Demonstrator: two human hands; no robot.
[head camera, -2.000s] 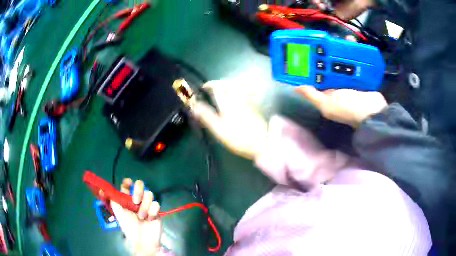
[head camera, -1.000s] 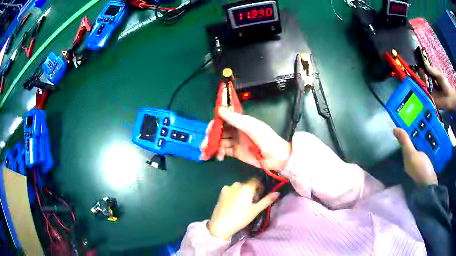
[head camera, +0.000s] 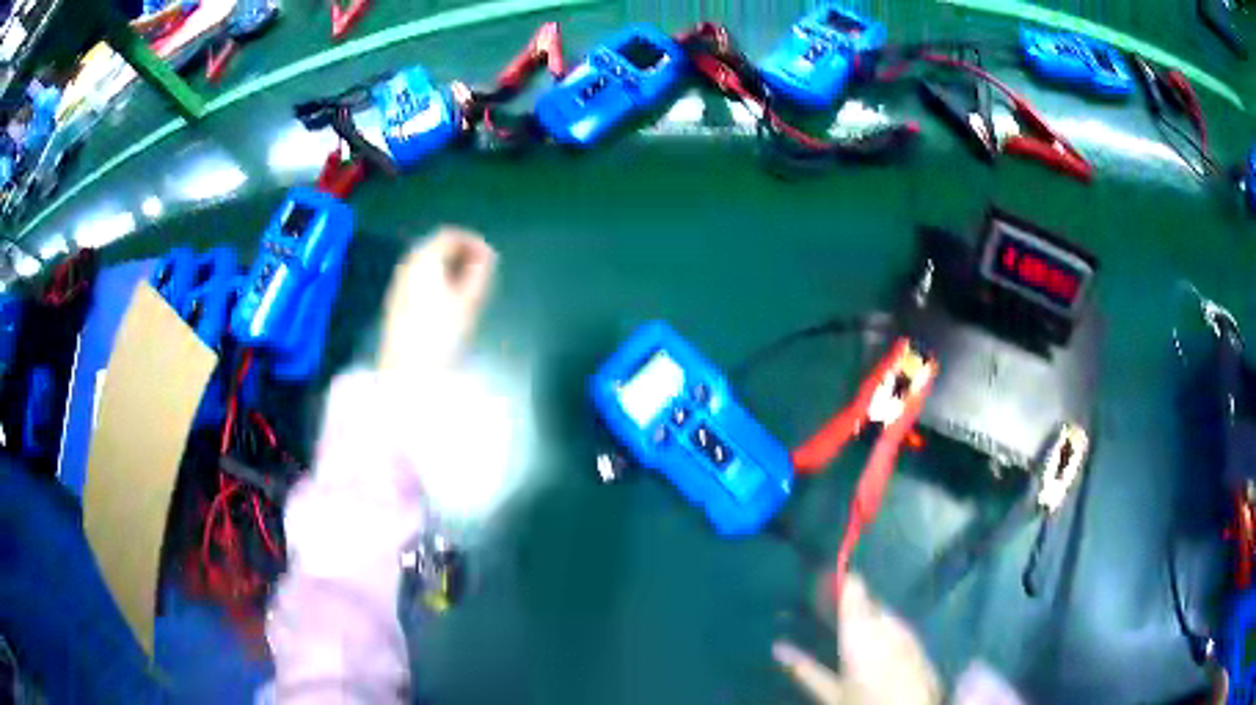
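Note:
A blue tester (head camera: 696, 430) lies tilted on the green mat, its screen pale and lit. The red clamp (head camera: 871, 441) is on a brass post of the black power box (head camera: 989, 393). The black clamp (head camera: 1058, 471) is on the post at the right. The voltmeter display (head camera: 1040, 273) glows red, digits blurred. My left hand (head camera: 444, 289) is stretched over the mat at the left, blurred, fingers curled; whether it holds anything is unclear. My right hand (head camera: 875, 650) is low in view, blurred, fingers apart, fingertips by the end of the red clamp's grip.
Several blue testers with leads line the back; one (head camera: 610, 86) lies beyond my left hand. More testers (head camera: 294, 276) stand at the left by a tan cardboard sheet (head camera: 138, 448) and red leads (head camera: 227, 530). A small metallic and yellow item (head camera: 438, 572) lies by my left sleeve.
The view has turned left. The red clamp has gone from my right hand's grip onto the post. My left hand has moved far out to the left. The tester's screen has changed from dark to lit.

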